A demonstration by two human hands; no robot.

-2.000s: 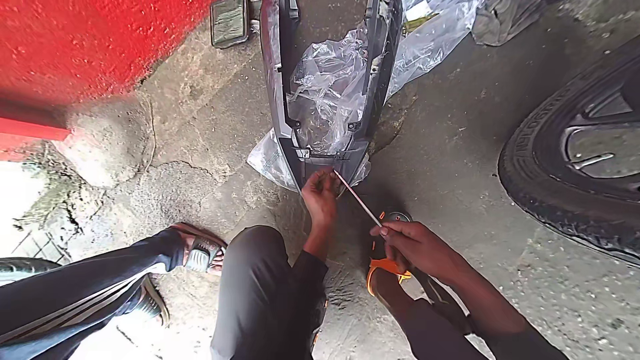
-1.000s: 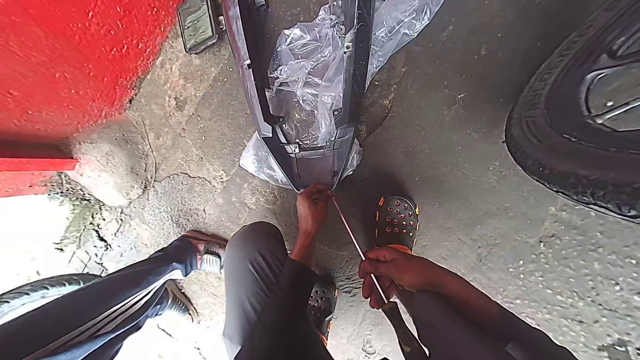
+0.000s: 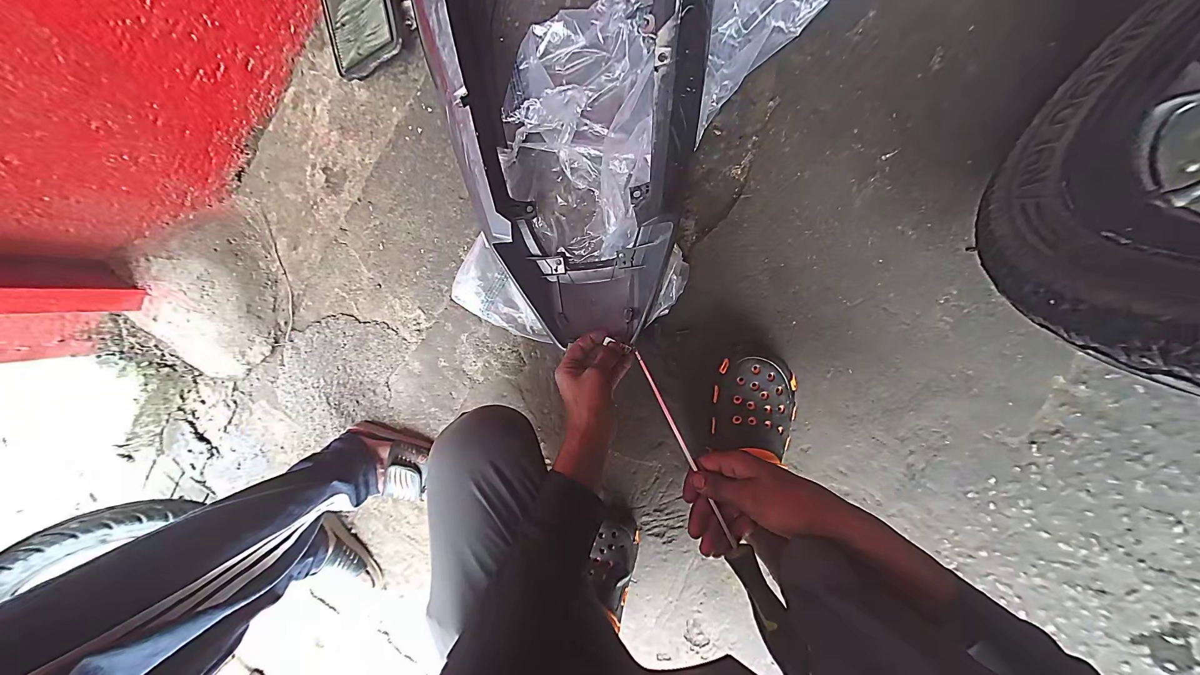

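Observation:
A dark plastic motorcycle tail fairing (image 3: 680,122) lies on the concrete floor over clear plastic sheeting (image 3: 586,122). My left hand (image 3: 592,370) pinches the narrow near end of the fairing, its fingertips around a small light-coloured piece that I cannot identify. From my right hand (image 3: 731,502), closed around it, a long thin screwdriver (image 3: 670,412) slants up to the left, its tip at the fingers of my left hand. The dark handle of the screwdriver shows below my right hand. Small metal clips (image 3: 555,266) sit on the crosspiece of the fairing.
A motorcycle wheel with a black tyre (image 3: 1059,206) stands at the right. Another person's legs and sandals (image 3: 398,459) are at the lower left, near a second tyre (image 3: 84,534). A red wall (image 3: 131,112) and a dark-framed rectangular object (image 3: 363,36) are at the upper left.
My right hand has moved down and left relative to my foot, with the screwdriver still in it. My left hand stays at the near end of the fairing. The view has shifted somewhat.

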